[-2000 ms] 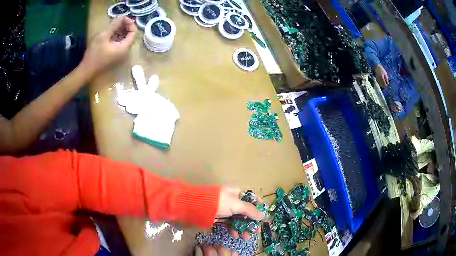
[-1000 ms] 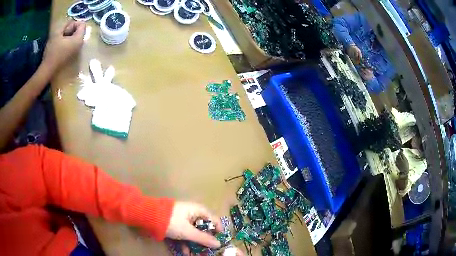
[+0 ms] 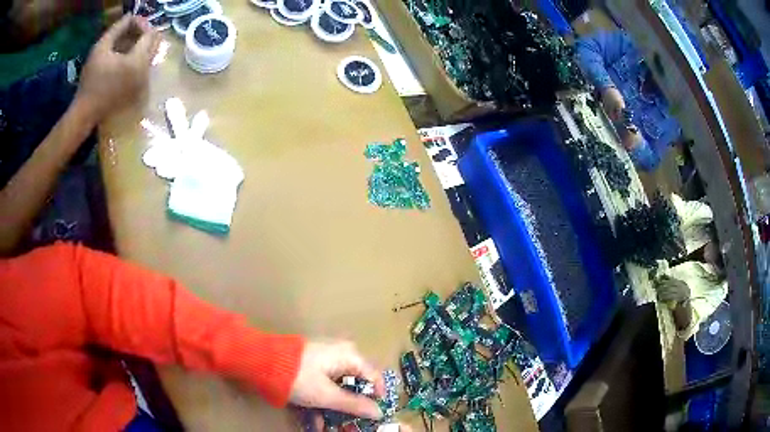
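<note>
My left hand (image 3: 331, 378), in an orange-red sleeve, is at the lower middle with its fingers curled round a small circuit board (image 3: 356, 385) with black and silver parts. Of my right hand (image 3: 397, 428) only fingertips show at the bottom edge, with a small white piece; the rest is cut off. Silvery blue-grey small parts (image 3: 389, 390) lie beside my left hand, partly hidden by it. A loose heap of green boards (image 3: 456, 359) with thin dark wires lies just right of my hands.
Flat green boards (image 3: 397, 179) lie further up the bench. A blue bin (image 3: 500, 253) of grey parts stands right. A white glove (image 3: 203, 181) and disc stacks (image 3: 209, 46) are upper left, beside a neighbour's bare arm (image 3: 63, 143). A brown carton (image 3: 414, 55) holds dark boards.
The view has shifted, moving the bench leftward in the picture since the first frame. My right hand shows less than at first. My left hand stays beside the heap, fingers still curled round a board.
</note>
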